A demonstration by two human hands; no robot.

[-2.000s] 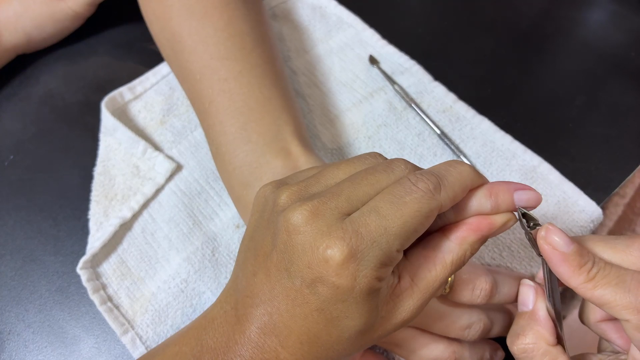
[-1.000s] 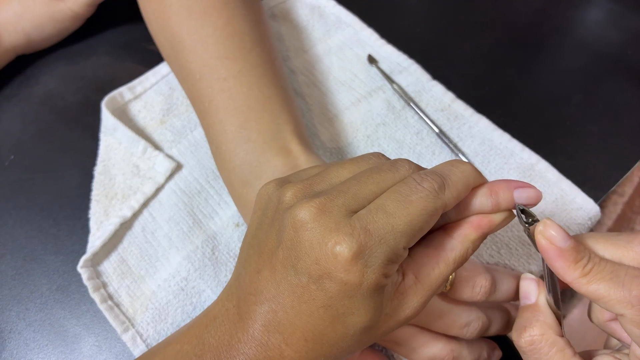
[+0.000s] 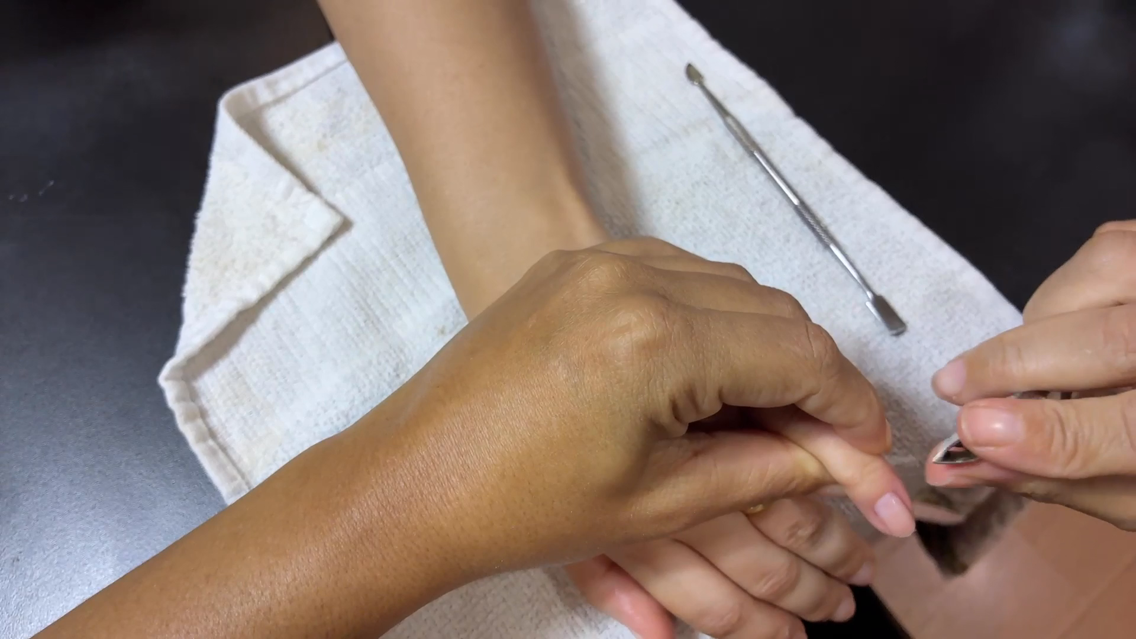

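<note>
My left hand [image 3: 639,382] lies over another person's hand [image 3: 737,568], with that person's finger [image 3: 874,488] pinched between my thumb and index finger. The fingertip points down to the right. My right hand [image 3: 1056,399] is at the right edge, apart from that finger, and holds metal cuticle nippers [image 3: 954,453]; only their tip shows past my fingers. A metal cuticle pusher [image 3: 794,200] lies diagonally on a white towel [image 3: 692,169], its flat end toward my hands. Part of a ring shows under my left thumb.
The other person's forearm [image 3: 470,133] crosses the towel from the top. The towel has a folded corner [image 3: 257,222] at the left and lies on a dark table [image 3: 80,311]. A tiled floor [image 3: 1038,568] shows beyond the edge at the lower right.
My right hand has drawn the nippers away from the fingertip, to the right. The held finger now tilts downward, and the pusher's flat end has come into view.
</note>
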